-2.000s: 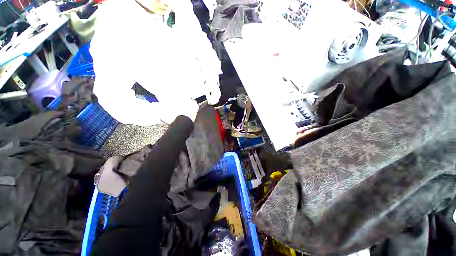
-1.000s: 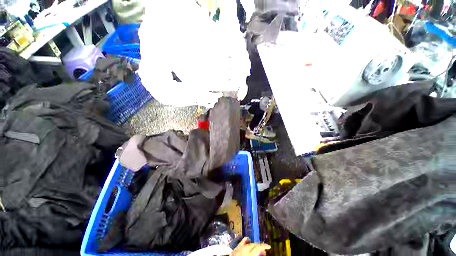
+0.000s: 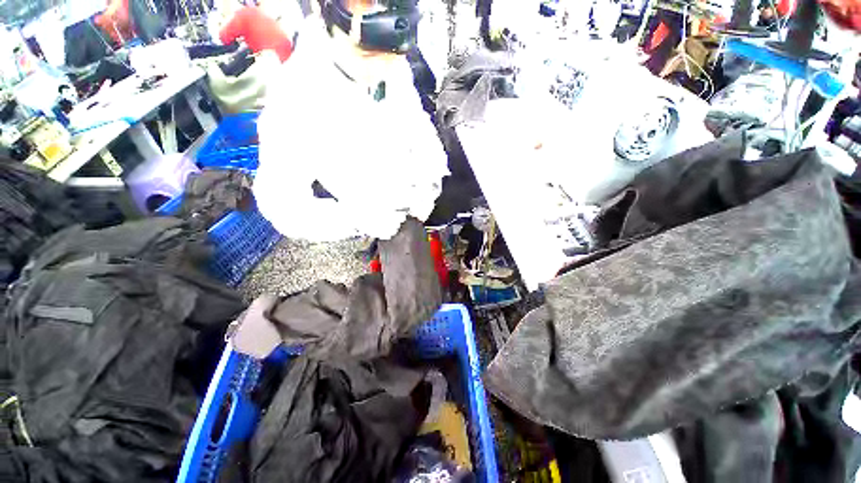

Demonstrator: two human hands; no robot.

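Note:
A large charcoal textured garment point(image 3: 699, 292) lies over the machine table at the right, its near edge hanging down beside the crate. The blue plastic crate point(image 3: 480, 406) stands on the floor in front of me, with dark cloth point(image 3: 330, 410) in it. A dark cloth piece point(image 3: 412, 274) hangs over the crate's far rim, with a pale grey rounded part point(image 3: 255, 330) at its left end. Neither of my hands is in view.
A person in white point(image 3: 349, 151) sits ahead with their back to me. The white machine table point(image 3: 510, 179) runs along the right. A heap of dark garments point(image 3: 113, 330) fills the left. Another blue crate point(image 3: 244, 245) and a pale purple stool point(image 3: 160, 179) stand behind.
The dark sleeved arm seen over the crate two seconds ago and the fingers at the bottom edge one second ago are gone from view. The view has tilted up slightly, showing the seated person's head.

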